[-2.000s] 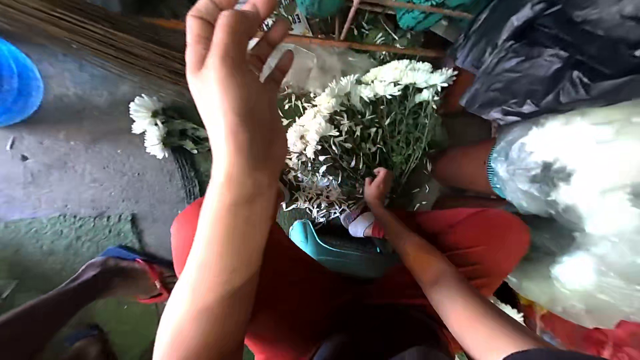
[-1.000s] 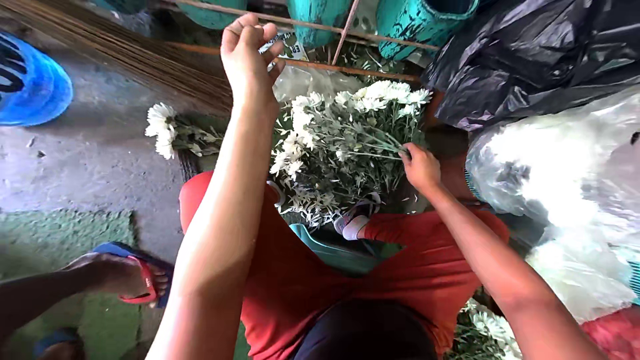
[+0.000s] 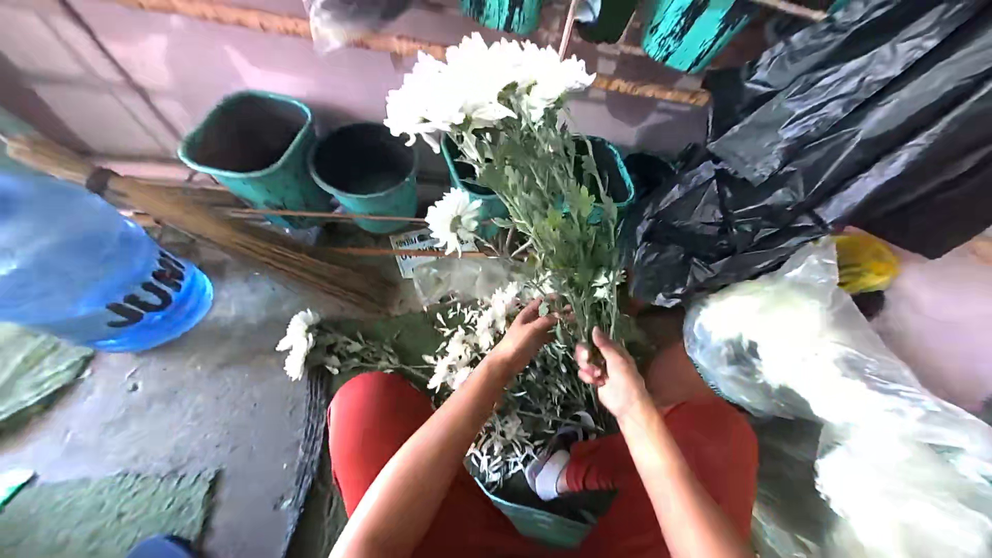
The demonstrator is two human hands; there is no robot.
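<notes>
A bunch of white chrysanthemums point(image 3: 488, 85) with long leafy stems stands upright in front of me. My right hand point(image 3: 608, 368) is closed around the lower stems. Beside the stems, my left hand point(image 3: 535, 329) touches the leaves with its fingers partly curled; whether it grips any stem is hidden. Below both hands lies a heap of white flowers and cut greenery point(image 3: 496, 434) between my knees. One white bloom point(image 3: 453, 221) leans out to the left of the bunch.
Green plastic buckets point(image 3: 256, 167) line the wall. A stick broom point(image 3: 248, 240) and a blue water container point(image 3: 155, 294) lie at the left, near a loose flower stem point(image 3: 298, 341). Black plastic sheeting point(image 3: 775, 155) and clear plastic bags point(image 3: 775, 349) fill the right side.
The bunch of chrysanthemums now stands raised in my right hand. My left hand has come down from above to the stems. The view has tilted up toward the wall.
</notes>
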